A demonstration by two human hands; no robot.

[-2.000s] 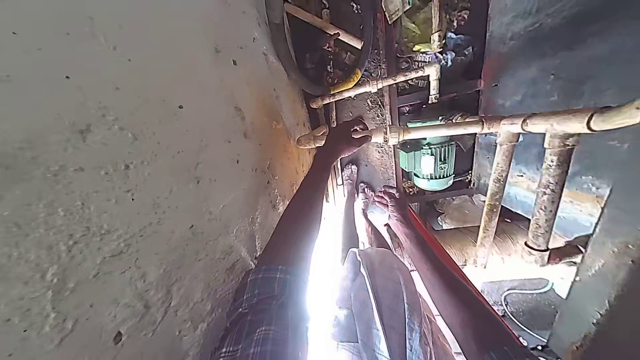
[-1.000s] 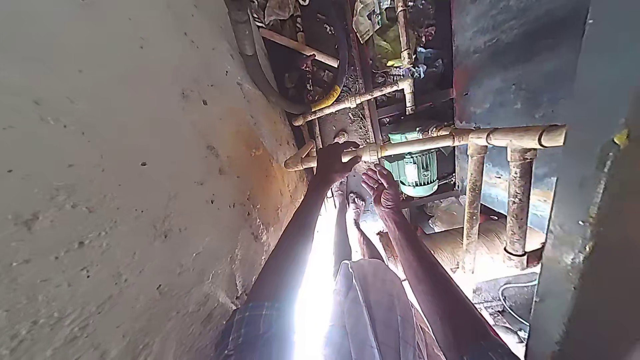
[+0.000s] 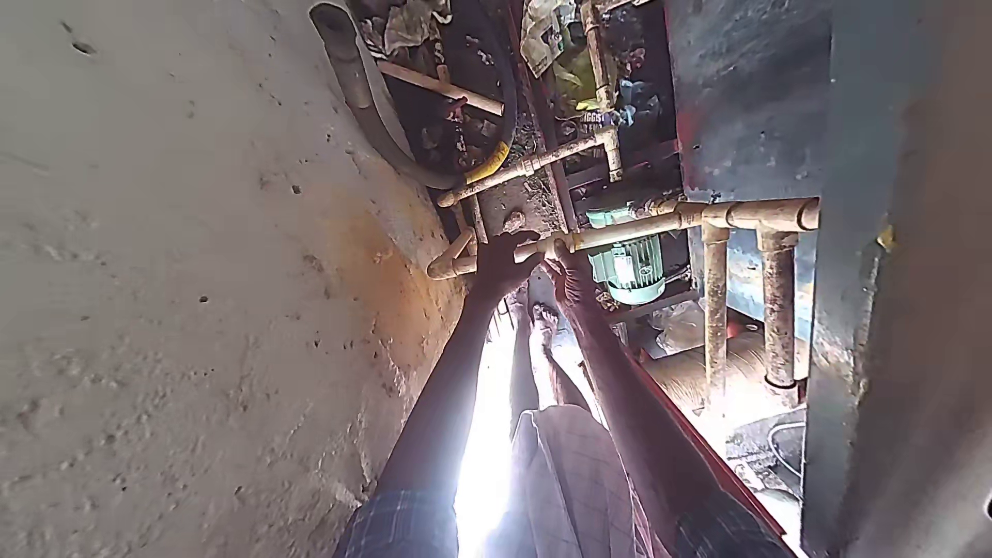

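A long, stained plastic pipe crosses in front of me at about waist height, from an elbow near the left wall to tee joints on the right. My left hand is closed around it, left of a pipe coupling. Just right of that hand, my right hand touches the coupling's near side with its fingertips; its palm is partly hidden. Behind and below the pipe sits a green electric motor with cooling fins.
A rough plastered wall rises at left, a grey panel at right. A thick black hose with yellow tape curves at upper left. Another pipe lies farther off. Two vertical pipes stand at right, one here. Bare feet show below.
My right hand has risen from below the pipe to touch the coupling. My left hand stays on the pipe. The view has shifted somewhat.
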